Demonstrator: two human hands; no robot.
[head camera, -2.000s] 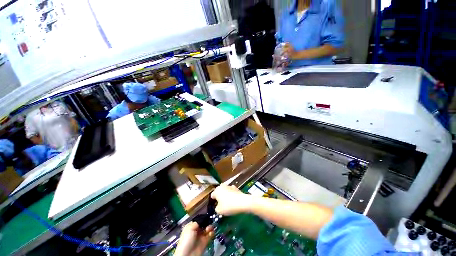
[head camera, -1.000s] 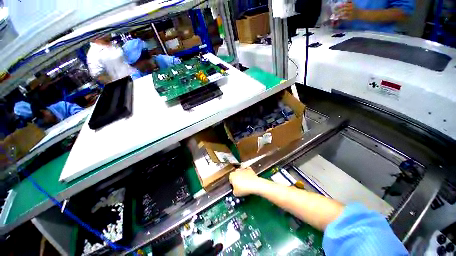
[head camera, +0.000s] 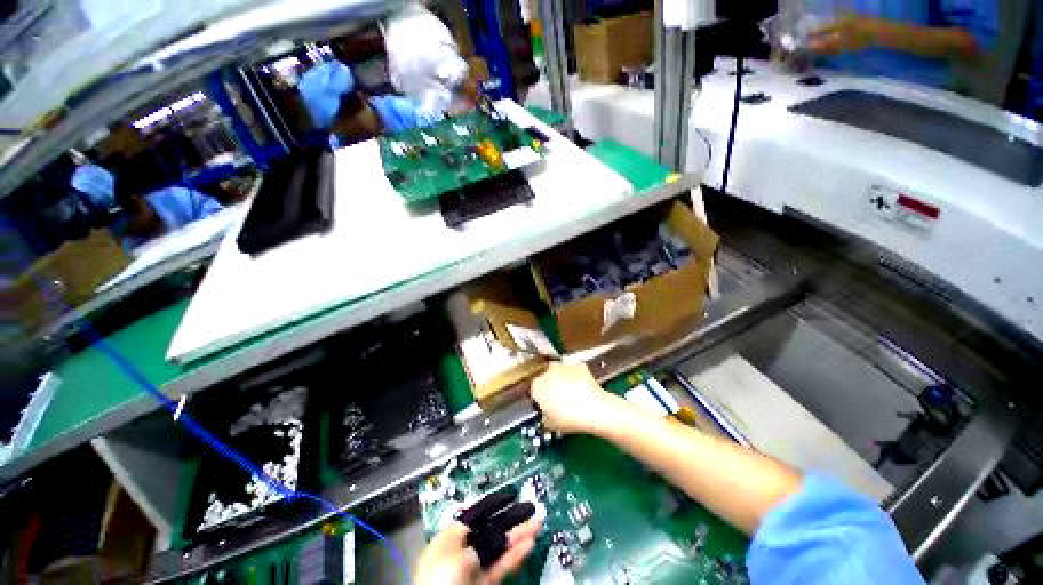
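Observation:
A large green circuit board (head camera: 641, 503) with many small parts lies low in the picture, cut off by the bottom edge. My left hand (head camera: 486, 543) is over its left part, palm partly up, with black coverings on the curled fingers; whether it holds a small part cannot be told. My right hand (head camera: 568, 400) is at the board's far edge, beside the front end of a narrow carton (head camera: 494, 371). Its fingertips point down and are hidden, so its grip cannot be seen.
A carton of grey-black blocks (head camera: 629, 320) stands right of the narrow one. Black bins hold white parts (head camera: 257, 474) and small dark parts (head camera: 395, 417). A white shelf (head camera: 286, 291) bears a populated board and black trays. Metal rails (head camera: 732, 331) run alongside. People in blue stand beyond.
My left hand has risen into view over the board from the bottom edge. My right hand stays by the narrow carton. The view has shifted slightly, moving the shelf right and down.

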